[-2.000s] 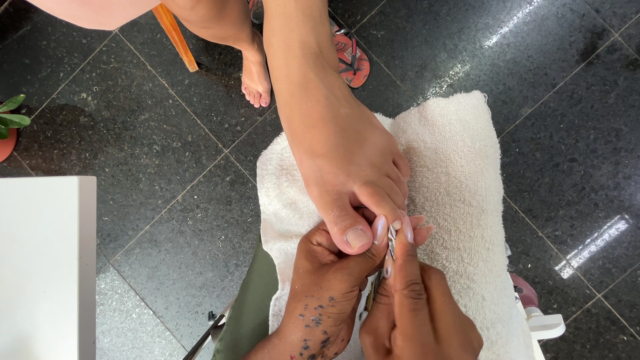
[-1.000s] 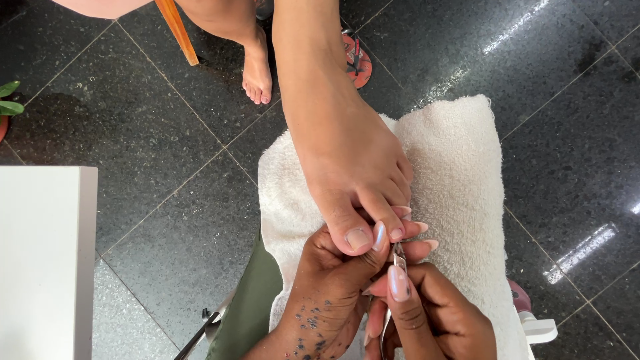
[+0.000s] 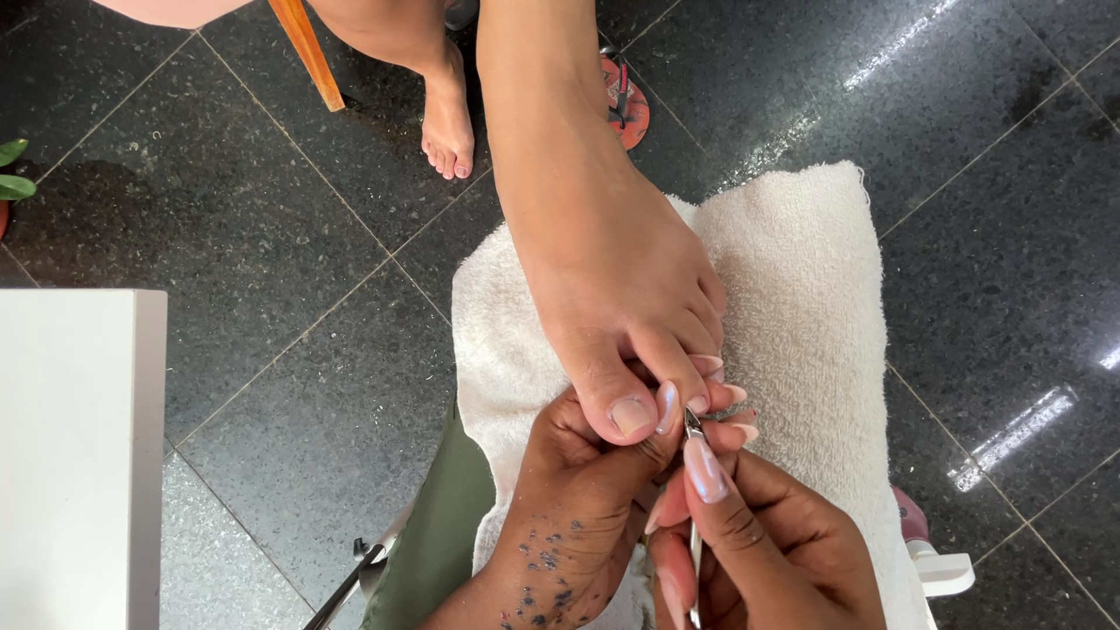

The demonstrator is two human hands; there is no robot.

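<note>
Another person's bare foot point(image 3: 604, 236) rests on a white terry towel point(image 3: 801, 289), toes toward me. My left hand point(image 3: 577, 490) holds its second toe, the thumb between that toe and the big toe, fingers beneath. Dark smudges mark the back of this hand near the wrist. My right hand point(image 3: 770, 534) grips a slim metal cuticle nipper point(image 3: 696, 551), whose tip is at the edge of the second toe's nail point(image 3: 697, 404). The lower part of the tool is partly hidden by my fingers.
A white furniture corner point(image 3: 70, 455) stands at the left. Beyond the towel are the person's other bare foot point(image 3: 448, 127), a wooden leg point(image 3: 306, 52) and a red flip-flop point(image 3: 632, 109) on dark floor tiles. A white knob-like part point(image 3: 947, 570) juts out at lower right.
My right hand has turned and shifted slightly down and right since two seconds ago, its thumb now lying along the tool. My left hand stays at the toes, more of its fingertips showing.
</note>
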